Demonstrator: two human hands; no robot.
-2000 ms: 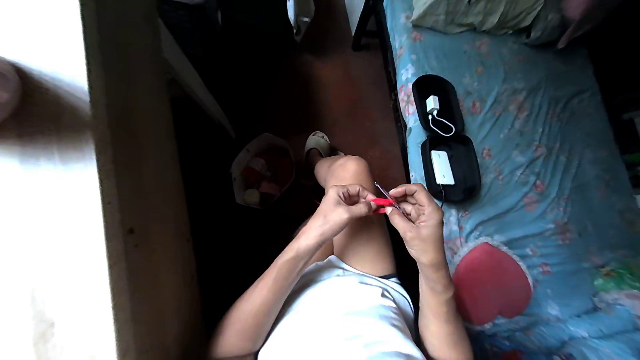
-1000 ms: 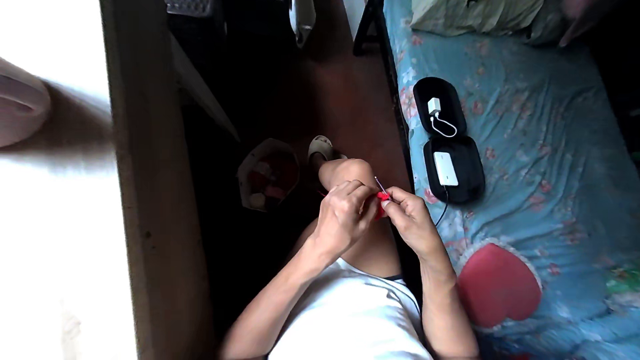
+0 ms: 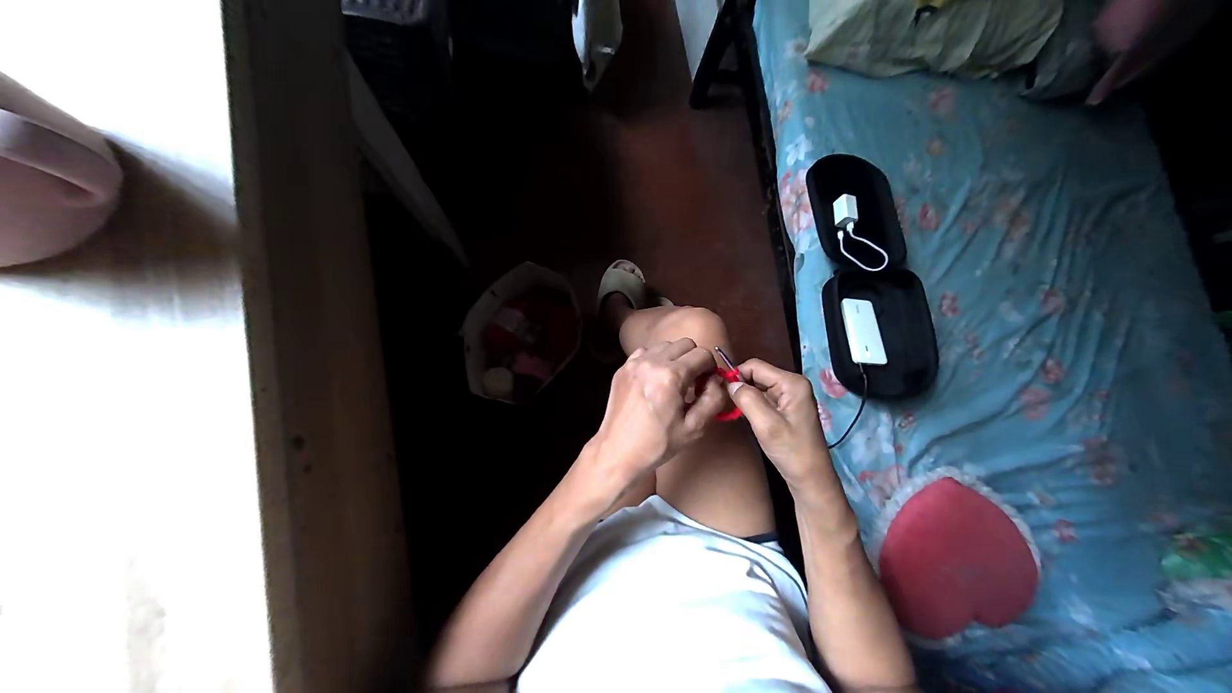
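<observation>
Above my thigh both hands meet around a small piece of red yarn work (image 3: 731, 414). My left hand (image 3: 659, 399), its back turned up, pinches the red piece near its left side. My right hand (image 3: 782, 409) grips the slim metal crochet hook (image 3: 727, 359) together with the red yarn; the hook's tip points up and to the left, between the hands. Part of the red piece is hidden behind my left fingers.
On the right, a bed with a floral blue sheet (image 3: 1011, 385) holds an open black case (image 3: 910, 337) with a white power bank (image 3: 863, 331) and adapter (image 3: 845, 211), and a red heart cushion (image 3: 960, 558). A container (image 3: 472, 351) stands on the floor. A wooden ledge (image 3: 308, 385) runs along the left.
My left hand has turned its back upward and closed in over the red piece, nearer my right hand than two seconds ago. The hook remains at my right hand.
</observation>
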